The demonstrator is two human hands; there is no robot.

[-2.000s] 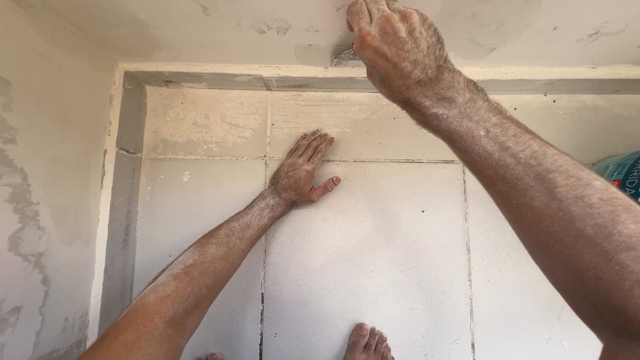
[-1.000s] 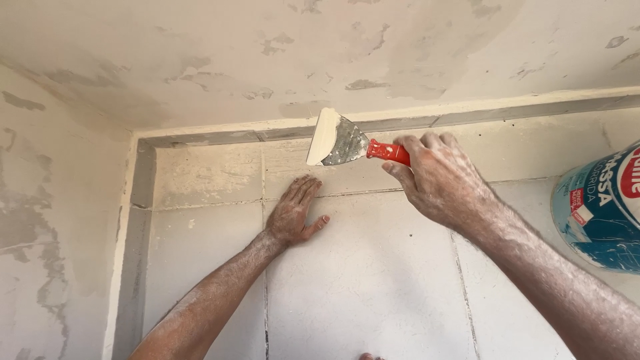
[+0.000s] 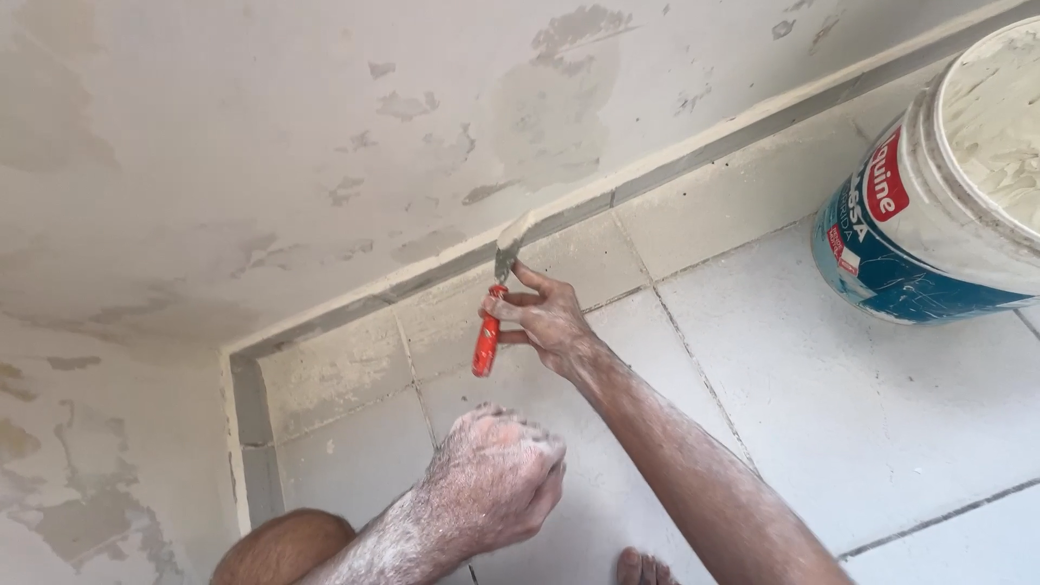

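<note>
My right hand [image 3: 552,321] holds the red handle of a putty knife [image 3: 485,345] with its fingers, the handle's end pointing down. Pale filler coats part of the metal blade, which points up beside the grey skirting tiles [image 3: 569,218] at the wall's foot; whether it touches them I cannot tell. Nearer to me and below the knife, my left hand [image 3: 500,475] is closed, dusted white, with nothing visible in it. Its palm is hidden. A bucket of pale filler [image 3: 995,122] stands open at the right.
White floor tiles [image 3: 780,357] with dark joints lie below the hands. A patched wall [image 3: 325,146] rises beyond the skirting and meets another wall [image 3: 106,439] at the left corner. A bent knee [image 3: 284,544] and a bare foot [image 3: 642,567] are at the bottom.
My left hand has left the floor tiles and closed. The putty knife has turned from pointing left to pointing up. The view has swung right, showing more of the bucket.
</note>
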